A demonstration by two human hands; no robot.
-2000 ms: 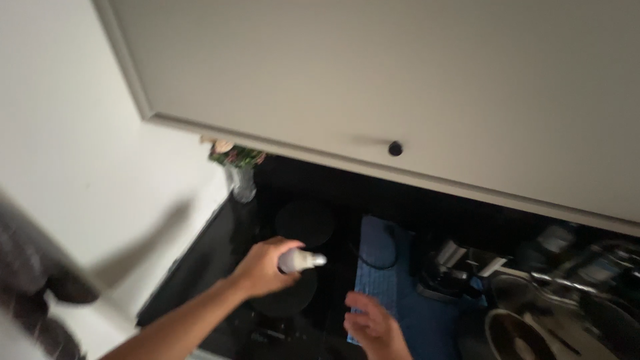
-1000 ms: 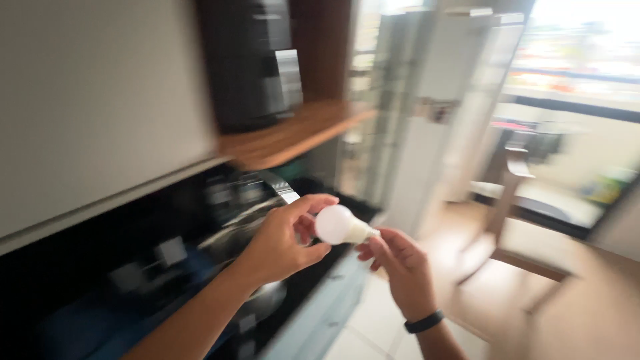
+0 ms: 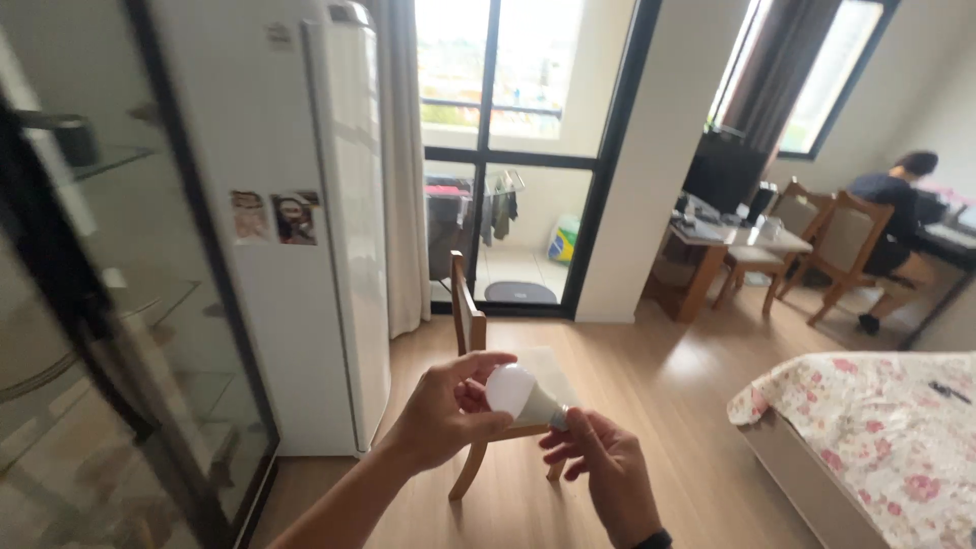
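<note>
A white light bulb [image 3: 515, 391] is held between both hands in front of me, its round end to the left and its metal screw base to the lower right. My left hand [image 3: 450, 412] has thumb and fingers around the round end. With thumb and fingertips, my right hand [image 3: 602, 461] grips the metal base; a dark band is on that wrist. Behind the bulb stands a wooden chair [image 3: 469, 320] with a light seat, which the hands partly cover.
At the left are a glass-door cabinet [image 3: 168, 320] and a white refrigerator [image 3: 286, 343]. A floral-covered bed [image 3: 877, 435] is at the right. Farther back stand a glass balcony door [image 3: 526, 160], a table [image 3: 770, 240] with chairs, and a seated person [image 3: 892, 198].
The view has swung from the kitchen counter to the room. Two seconds ago only my left hand held the bulb; one second ago both hands were on it, as now.
</note>
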